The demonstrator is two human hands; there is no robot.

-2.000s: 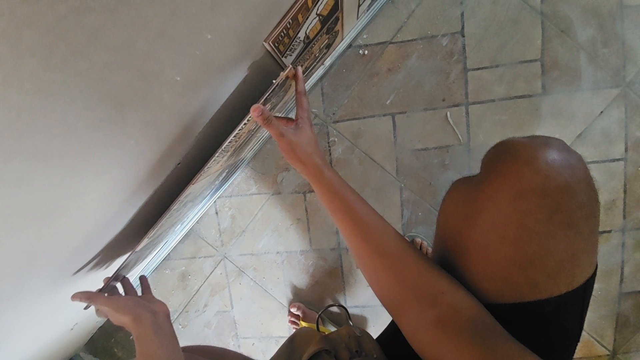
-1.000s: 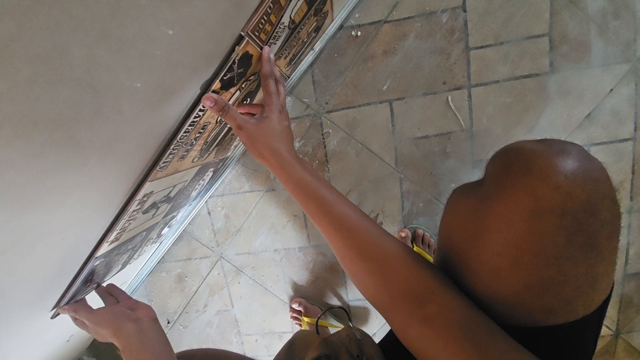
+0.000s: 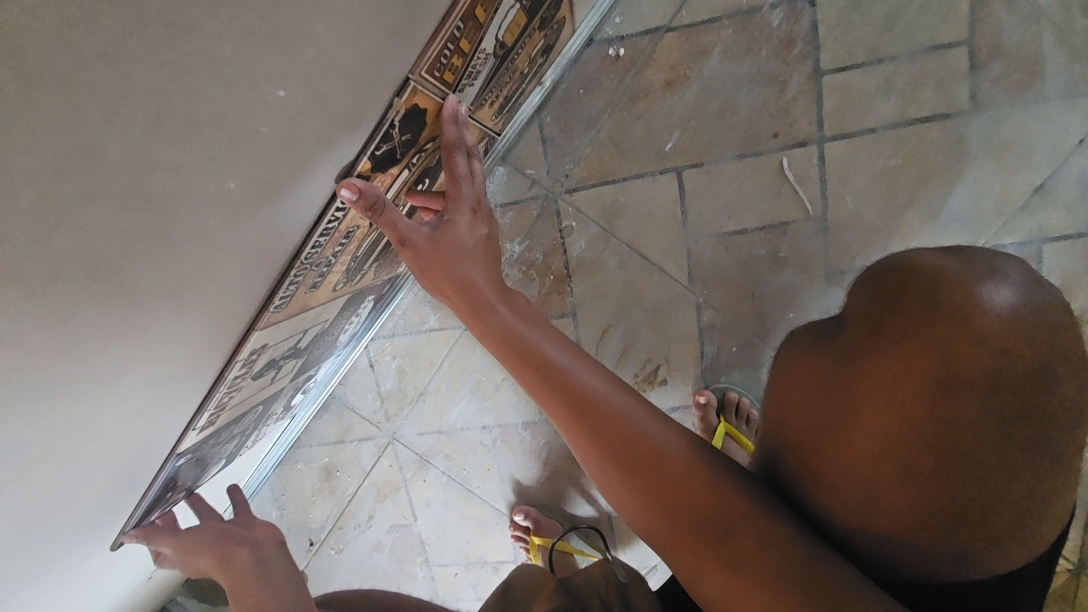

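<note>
A long panel printed with vintage-style sign pictures [image 3: 293,340] lies lengthwise along the wall, running from lower left to the top. My left hand [image 3: 212,540] is at its lower left end, thumb and fingers about the corner. My right hand [image 3: 442,204] rests farther up on the panel, thumb at its wall-side edge and fingertips near a seam where a second printed panel [image 3: 510,51] begins. A pale, shiny strip [image 3: 340,365] runs along the floor-side edge of the panels.
The pale wall [image 3: 170,170] fills the left. Stone-tile floor [image 3: 748,110] with dusty marks and a small white scrap [image 3: 797,185] lies to the right. My knee [image 3: 926,399] and feet in yellow-strapped sandals [image 3: 731,433] are below. A dark looped cord [image 3: 580,529] is near one foot.
The panel's printed face has tilted into fuller view; two seconds ago it showed nearly edge-on. My right hand has moved with it toward the left, and both hands remain at the panel.
</note>
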